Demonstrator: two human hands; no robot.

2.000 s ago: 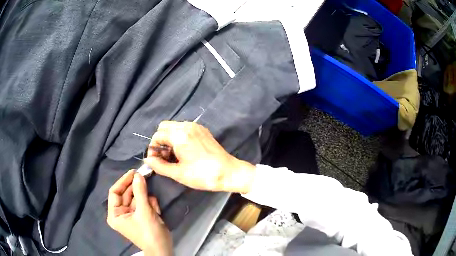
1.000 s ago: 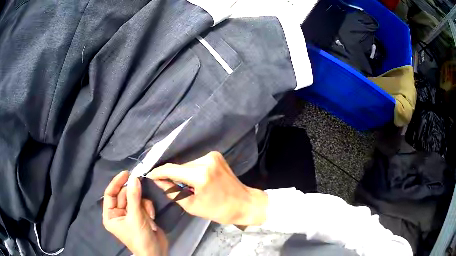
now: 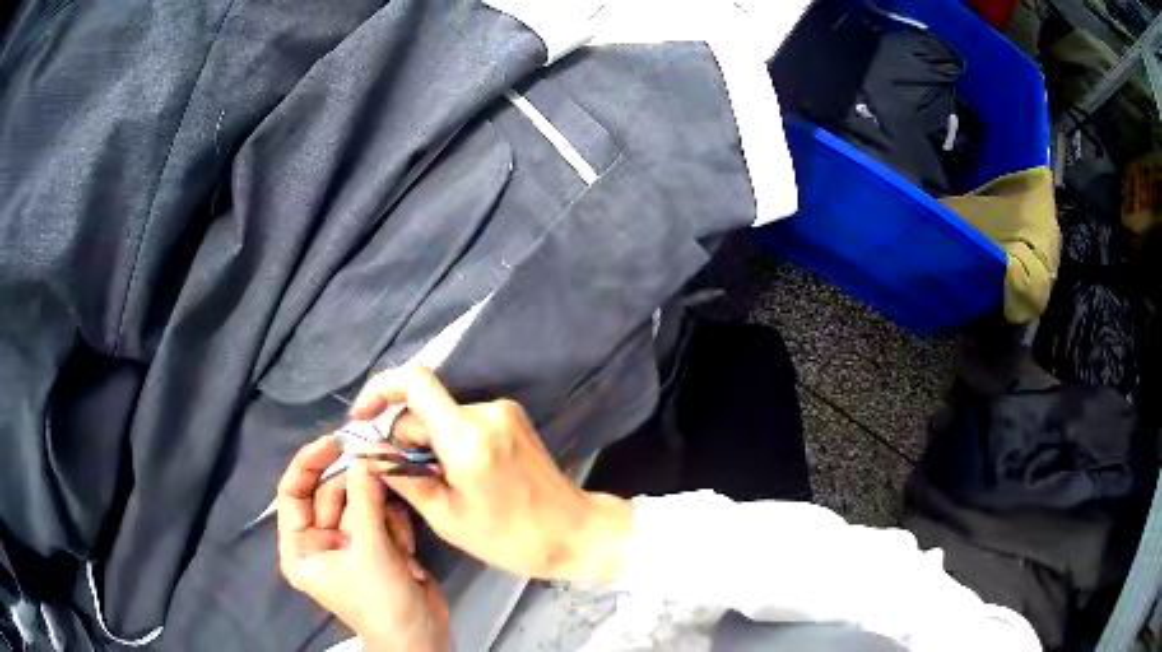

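Observation:
The dark grey garment fills the left and middle of the view. My left hand pinches the garment's edge at the lower centre. My right hand meets it there and holds small dark-tipped snips with a bit of blue, tips pointing left at my left fingertips. A pale strip shows in an opening of the cloth above my right hand. A short white bar lies on the panel. A needle cannot be made out.
A blue crate with dark clothes and tan cloth stands at the upper right on the speckled floor. Dark clothes lie at the lower right. White edging runs along the panel's end.
My right hand first moved down from the cloth edge, uncovering the pale strip, then up and left to my left fingertips. The snips now point at them. The pale opening looks narrower than a second ago.

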